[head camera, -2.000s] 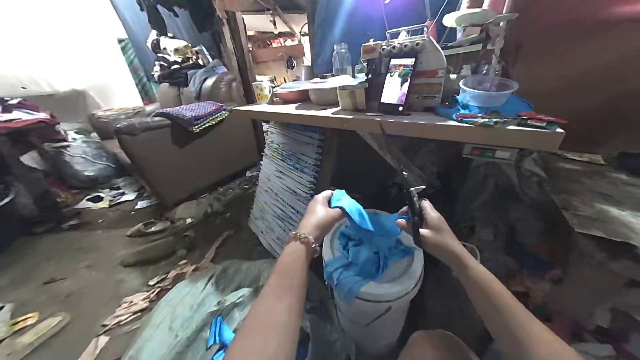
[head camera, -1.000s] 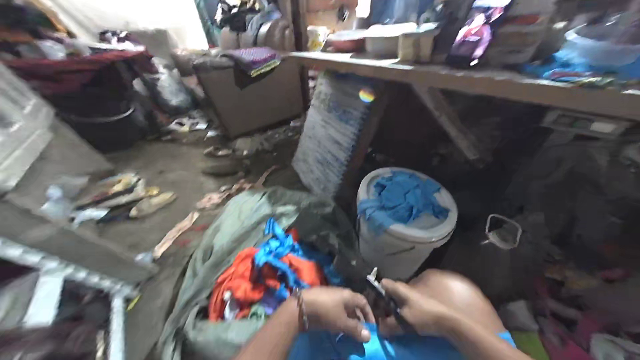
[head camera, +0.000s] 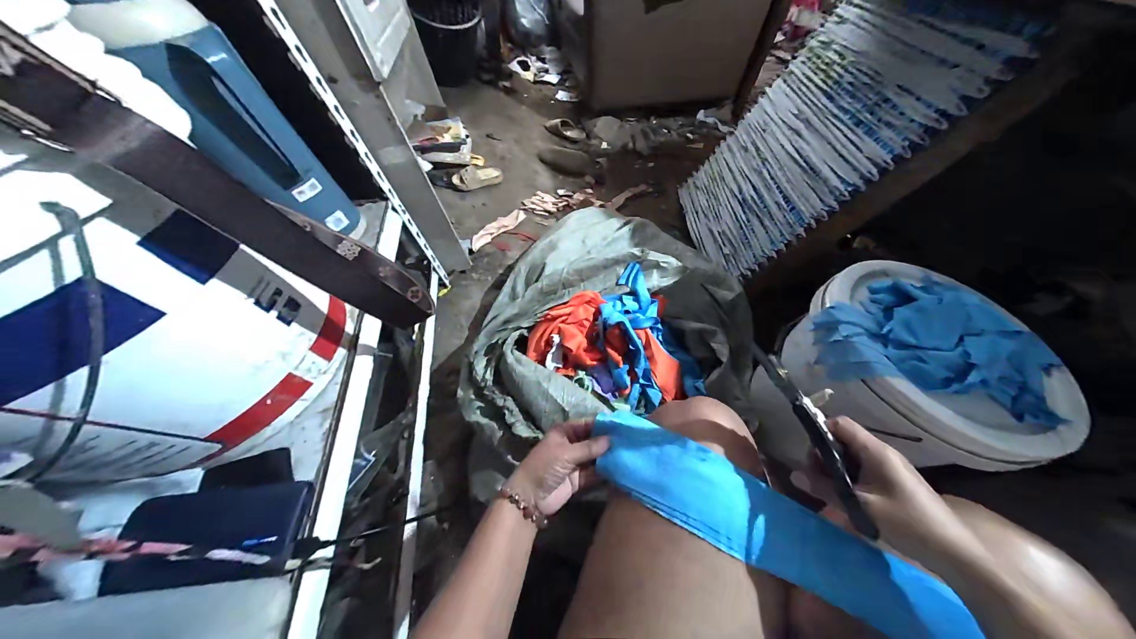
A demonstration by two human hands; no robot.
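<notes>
My left hand (head camera: 561, 463), with a beaded bracelet at the wrist, pinches one end of a long blue fabric strip (head camera: 710, 506). From there the strip runs over my bare knees to the lower right. My right hand (head camera: 865, 479) grips a dark-handled cutting tool (head camera: 825, 435), probably scissors, whose narrow end points up and left above the strip. Just beyond my knees, a grey-green sack (head camera: 577, 257) lies open with orange cloth (head camera: 568, 330) and blue cloth strips (head camera: 632, 328) inside. Blue fabric pieces (head camera: 954, 333) rest on top of a white plastic bucket (head camera: 852, 284) to the right.
A white metal rack (head camera: 333, 532) holding large containers, one a blue jug (head camera: 240, 124), stands close on my left. Behind the bucket leans a slatted panel of white and blue strips (head camera: 825, 124). Slippers (head camera: 477, 178) and scraps (head camera: 497, 229) lie on the floor.
My hands have moved from over the bucket to above my knees. The blue strip now stretches out from my left hand, and blue pieces lie on the bucket. The view has swung down and left.
</notes>
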